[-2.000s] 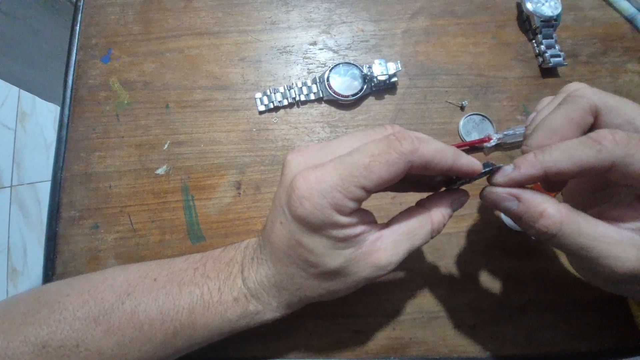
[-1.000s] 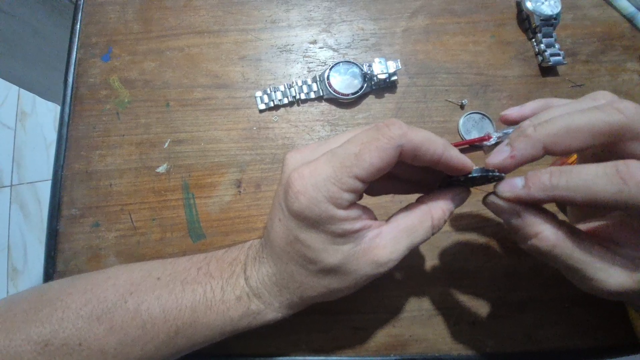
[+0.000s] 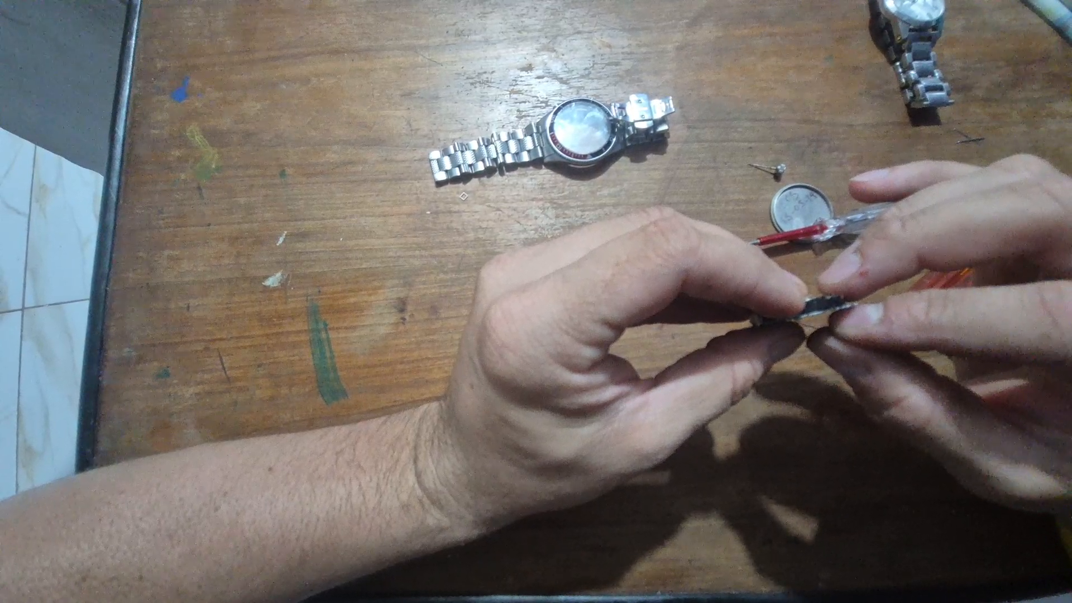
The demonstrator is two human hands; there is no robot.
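Note:
My left hand (image 3: pixel 620 343) pinches a small, thin dark part (image 3: pixel 821 308), perhaps a watch movement, between thumb and forefinger. My right hand (image 3: pixel 955 318) meets it from the right, its fingertips at the part's other edge; whether they grip it is hard to tell. Just beyond the fingers lie a round metal watch case back (image 3: pixel 801 209) and a screwdriver with a red shaft (image 3: pixel 791 235) and clear handle, partly behind my right fingers. A small stem with a crown (image 3: pixel 769 170) rests above the case back. An orange object (image 3: pixel 945 278) shows behind my right fingers.
A steel wristwatch (image 3: pixel 582 131) with its bracelet spread lies beyond my left hand. Another metal watch (image 3: pixel 919 59) is at the top right, near a thin dark pin (image 3: pixel 969 137). The wooden table (image 3: pixel 209 276) has paint marks; its left edge borders a tiled floor.
My right hand's fingers have shifted and spread around the small dark part, which now lies flatter than two seconds ago. My left hand has stayed nearly still.

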